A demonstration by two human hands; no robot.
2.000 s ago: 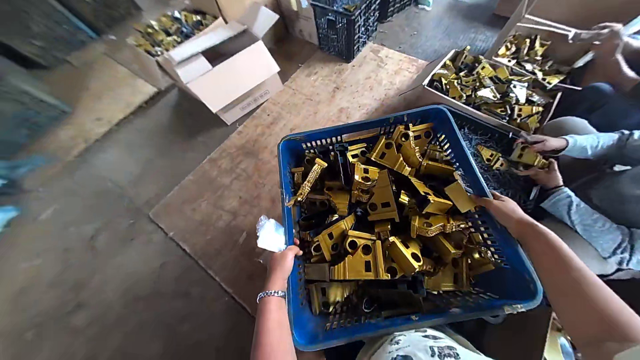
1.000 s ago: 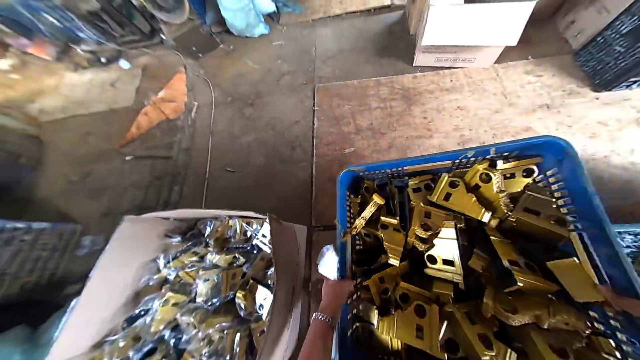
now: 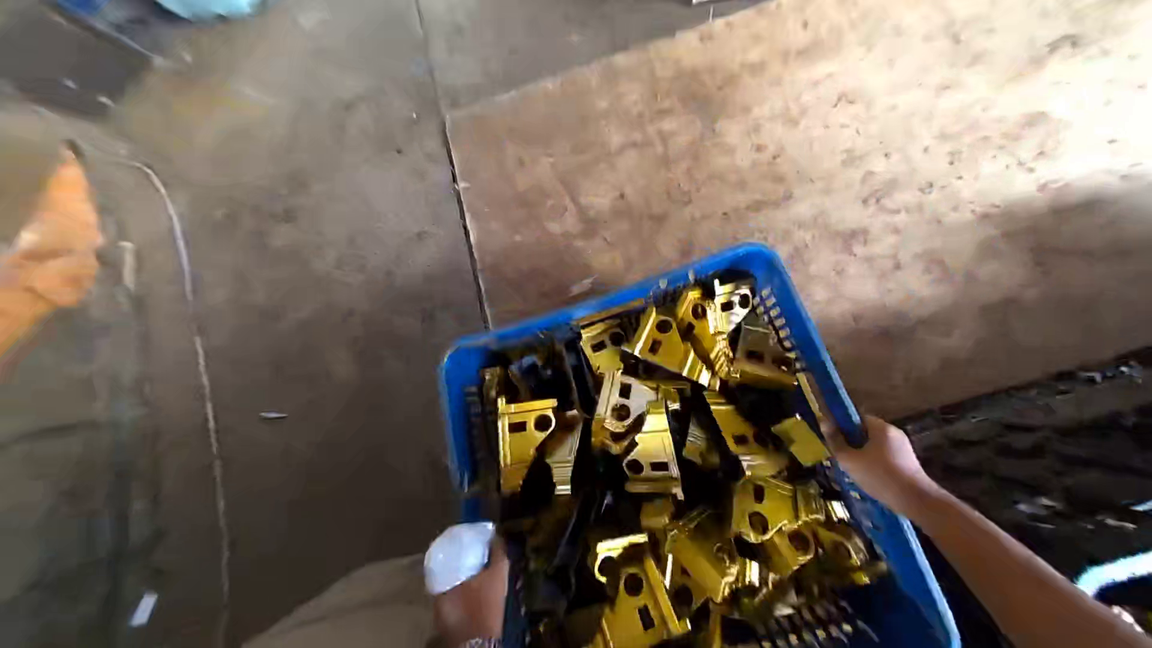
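Observation:
A blue plastic basket [image 3: 814, 333], tilted in view, is filled with gold-coloured metal brackets [image 3: 652, 450] that have round and square holes. My left hand [image 3: 472, 589] grips its left rim at the lower part of the view; something white is wrapped on or held by the fingers, and a bracelet shows at the wrist. My right hand [image 3: 882, 459] holds the right rim, with the fingers partly hidden behind the basket wall. Dark gaps hide what lies deeper among the brackets.
A worn plywood sheet [image 3: 666, 171] lies on the concrete floor [image 3: 333, 270]. At the left are a thin cord [image 3: 200, 360] and a blurred orange piece [image 3: 54, 243]. A beige edge, perhaps of a carton [image 3: 360, 607], shows at the bottom. Dark ground with debris [image 3: 1044, 450] lies at the right.
The view has swung far to the left and down, and the cartons and other person seen earlier are out of view. Both hands have kept hold of the basket.

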